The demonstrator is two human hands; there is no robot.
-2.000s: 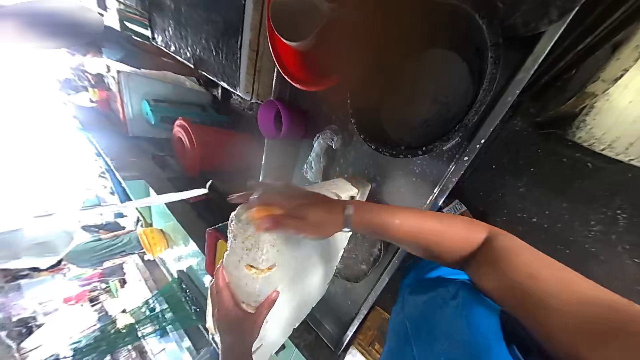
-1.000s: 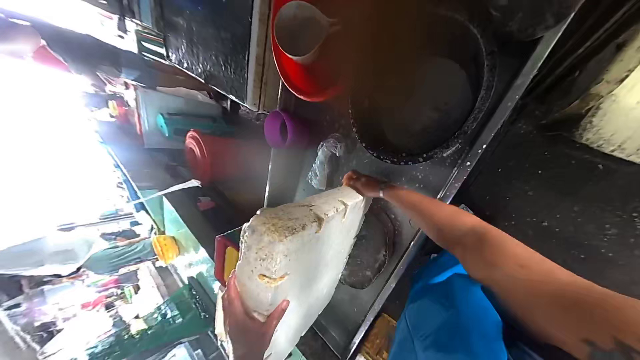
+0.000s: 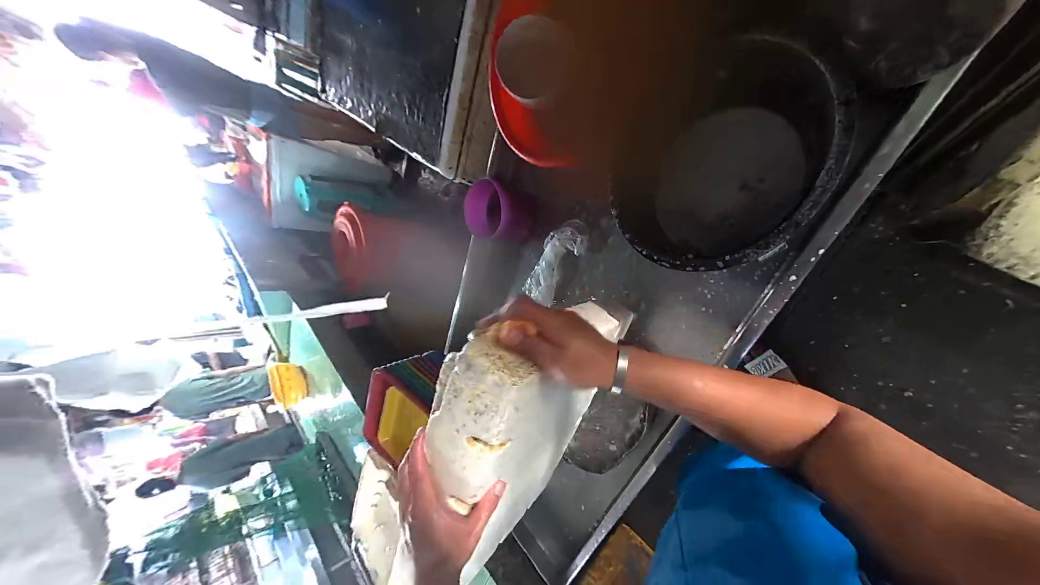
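A white foam box or lid [image 3: 520, 439], stained brown along one edge, stands tilted over the metal counter. My left hand [image 3: 443, 508] grips its lower part, thumb on the near face and fingers round the side. My right hand [image 3: 561, 345], with a metal band at the wrist, presses a small orange-yellow piece [image 3: 518, 329], perhaps a sponge, against the stained upper edge. The right hand is slightly blurred. A crumpled clear plastic bag [image 3: 552, 260] lies just beyond it.
On the counter [image 3: 682, 309] are a large black speckled pan [image 3: 731, 171], a purple cup [image 3: 491, 209] and a red basin [image 3: 520, 122] with a pale container in it. Stacked coloured trays [image 3: 402, 414] stand beside the foam piece. People are in the bright background.
My right hand has moved from the far corner of the foam piece back to its stained edge, near where it was two seconds ago. My left hand has kept its hold.
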